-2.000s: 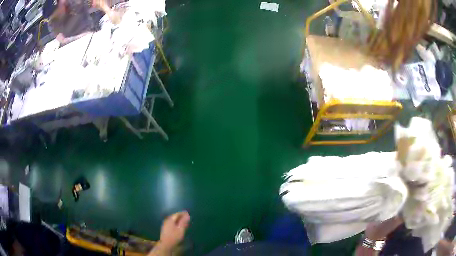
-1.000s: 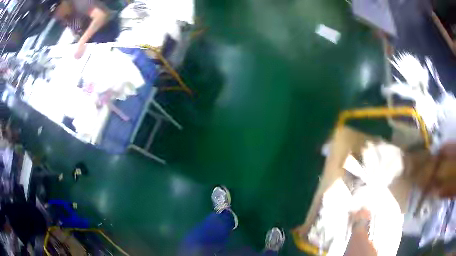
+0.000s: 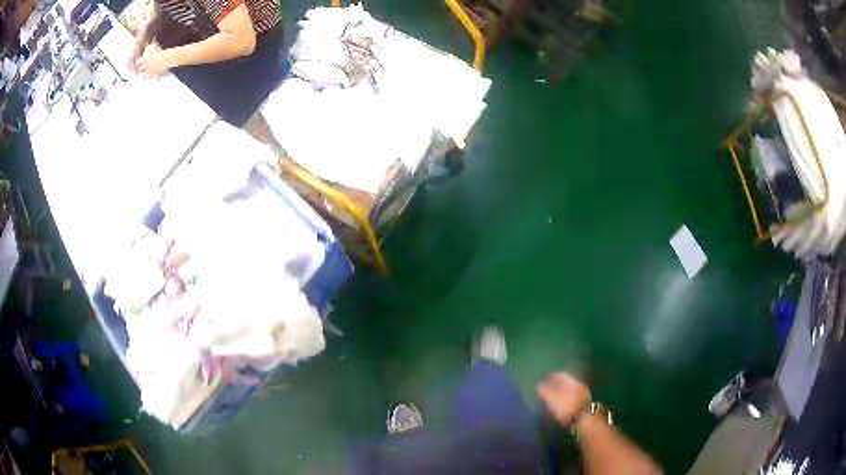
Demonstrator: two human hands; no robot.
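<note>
My right hand (image 3: 564,397) is low in the picture, right of my legs, over the green floor. It is blurred, with a band at the wrist, and nothing shows in it; whether its fingers are closed is unclear. My left hand is not in view. White and cream cloth pieces with pinkish strips (image 3: 269,325) lie heaped on the near end of a long, glaring white table (image 3: 70,199) at the left. No hand of mine touches them.
A yellow-railed trolley (image 3: 345,206) with white pieces (image 3: 343,116) stands beyond the table. A person in a striped top (image 3: 223,46) works at the table. Another yellow-railed trolley (image 3: 745,190) and hanging white cloth (image 3: 812,130) are at the right. White paper (image 3: 688,251) lies on the floor.
The view has swung right and moved closer to the left table. The white bundle that was at my right arm is no longer with it. My left hand has left the picture.
</note>
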